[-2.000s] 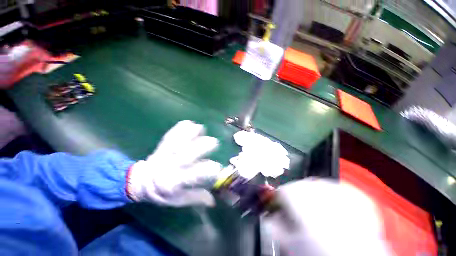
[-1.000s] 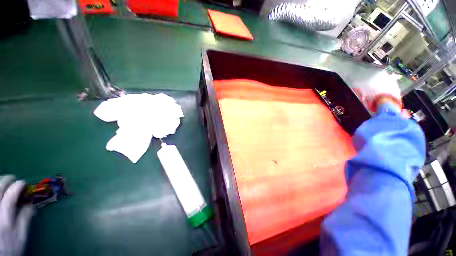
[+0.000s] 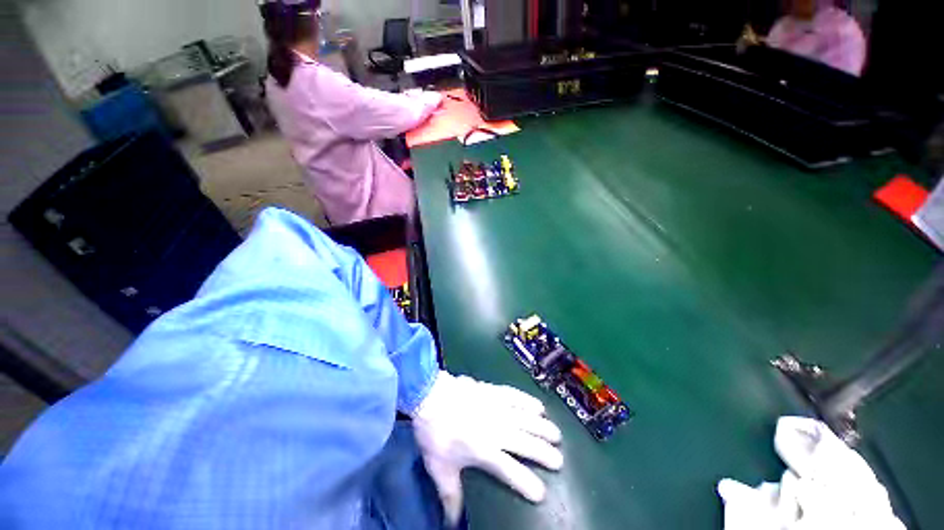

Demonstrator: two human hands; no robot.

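A circuit board [image 3: 567, 377] lies on the green mat bench [image 3: 662, 300] in front of me, crowded with parts, a yellow-topped block at its far end and a red-orange and green coil toward its near end. My left hand [image 3: 487, 435], in a white glove, rests at the bench's near edge just below the board, fingers spread, holding nothing. My right hand is out of the picture. More boards [image 3: 482, 180] stand together farther up the bench.
The white rag [image 3: 813, 481] lies at the lower right by a metal post [image 3: 895, 347]. A tote with a red-orange liner [image 3: 389, 267] is beside my left sleeve. Black totes [image 3: 564, 78] line the far side. A person in pink [image 3: 336, 129] stands at the left.
The view has swung left. The liner-filled tote and the glue syringe on the right have left the view. My left hand is now away from the board, and my right hand has gone out of view.
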